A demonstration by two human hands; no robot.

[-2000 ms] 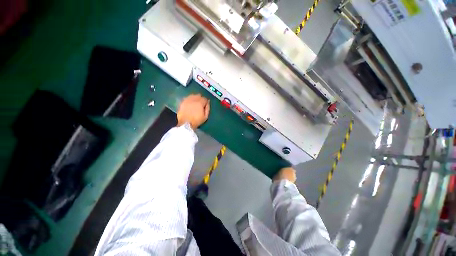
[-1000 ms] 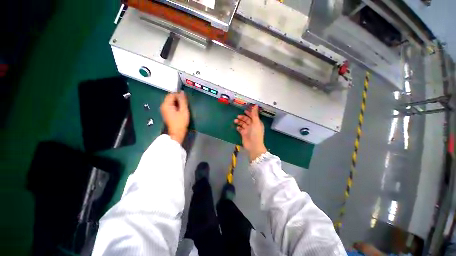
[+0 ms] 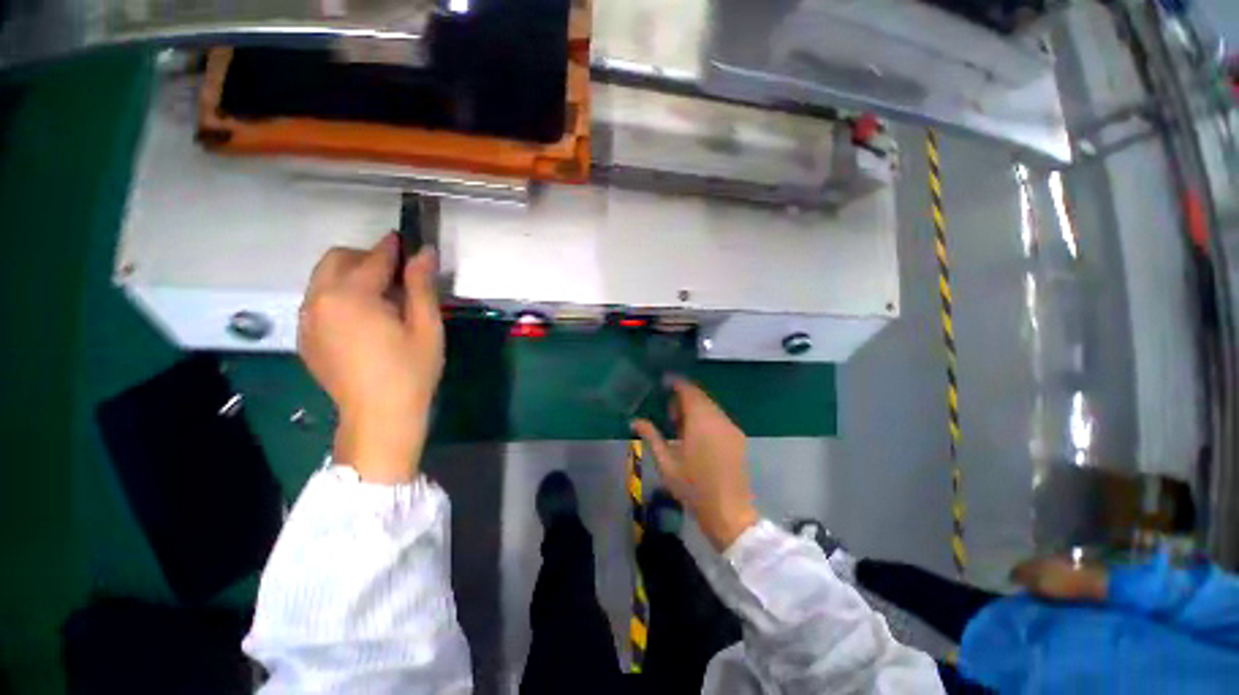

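Note:
The orange fixture (image 3: 394, 144) lies at the front left of the press, with a black panel (image 3: 503, 102) in it. The dark fixture handle (image 3: 412, 217) stands below the fixture's front edge. My left hand (image 3: 371, 326) is closed around the handle's lower end. My right hand (image 3: 700, 455) is in front of the base, its thumb and fingers apart, slightly blurred, with nothing visible in it.
The white press base (image 3: 571, 258) has round buttons (image 3: 796, 344) at both ends. Another black panel (image 3: 190, 475) and small shiny bits (image 3: 302, 418) lie on the green mat at left. A person's blue sleeve (image 3: 1101, 631) is at lower right.
My left hand has moved up from the base's front edge onto the handle. The fixture now shows farther out of the housing with the panel in it. My right hand is lower. A blue-sleeved person shows more.

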